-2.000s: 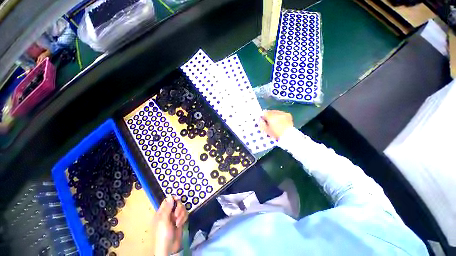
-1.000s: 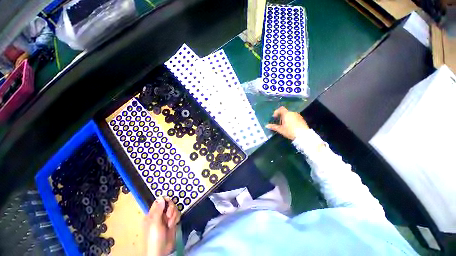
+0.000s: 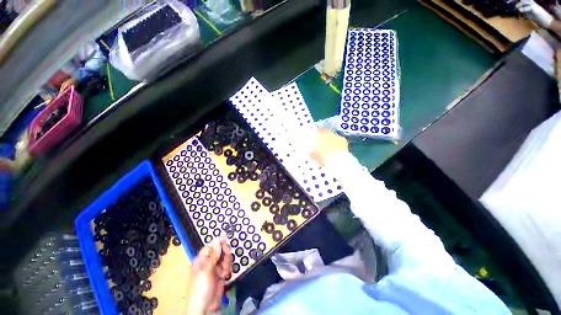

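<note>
A white adhesive sheet with rows of dark rings (image 3: 212, 200) lies in the left part of the black tray (image 3: 289, 237). Loose small round black parts (image 3: 270, 178) lie in the tray's right part, and a few dark discs sit on the ring sheet. My left hand (image 3: 209, 267) is at the sheet's near end, fingertips close together beside a dark disc; whether they grip anything is unclear. My right hand (image 3: 328, 147) is blurred over the used white sheets with small blue dots (image 3: 274, 120). Its fingertips are not clear.
The blue tray (image 3: 86, 246) with loose black parts stands left of the black tray, with clear ribbed trays (image 3: 52, 277) beyond. A bagged ring-sheet stack (image 3: 370, 83) lies at the back right beside a pale post (image 3: 336, 40). A pink basket (image 3: 56, 120) and a person's blurred hand are far left.
My right hand has moved left and back over the dotted sheets. My left fingertips have shifted further onto the ring sheet, where dark discs now show nearby. The camera view has shifted.
</note>
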